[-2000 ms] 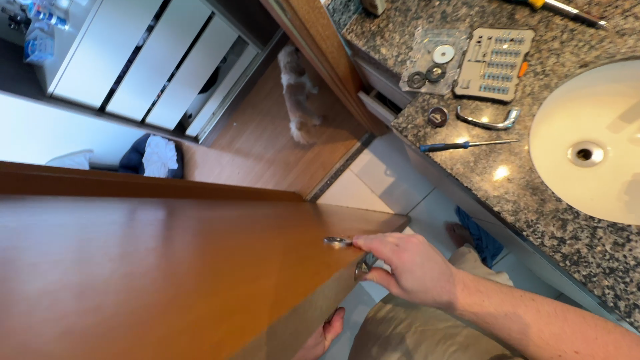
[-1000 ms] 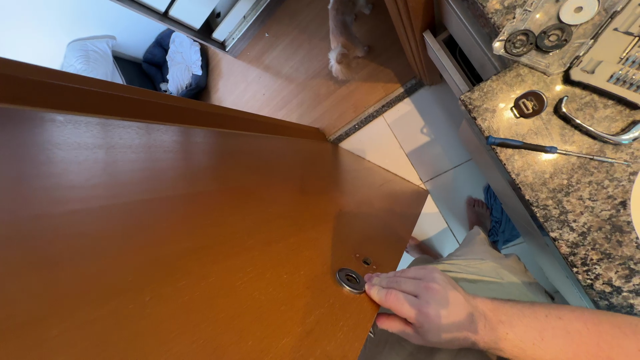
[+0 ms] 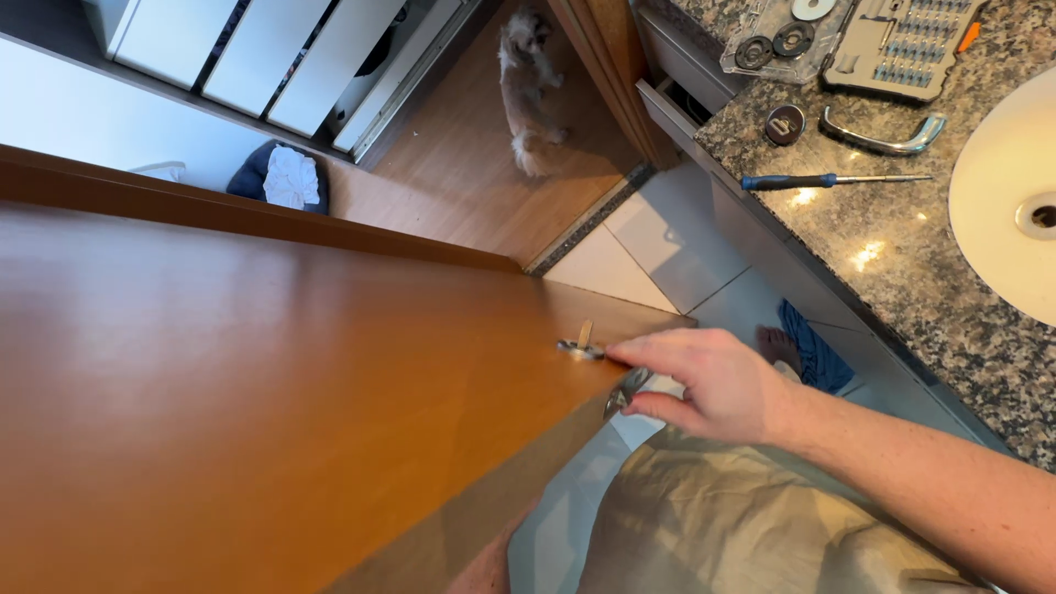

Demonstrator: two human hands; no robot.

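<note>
A wooden door fills the left and lower part of the head view. On its face, near the free edge, lies a round metal ring, with a flat brass-coloured piece sticking up beside or through it. My right hand is at the door's corner: its fingertips reach the ring's side, and its thumb rests by a shiny metal fitting at the door edge. Of my left hand, only a part shows below the door's edge; its fingers are hidden behind the door.
A granite counter at the right holds a blue-handled screwdriver, a chrome lever handle, a round dark cap, a bit set and a sink. A drawer stands ajar. A dog stands beyond the doorway.
The flat brass-coloured piece now sticks up at the ring; one second ago it did not show there. Left fingers visible two seconds ago are hidden now. The view has shifted.
</note>
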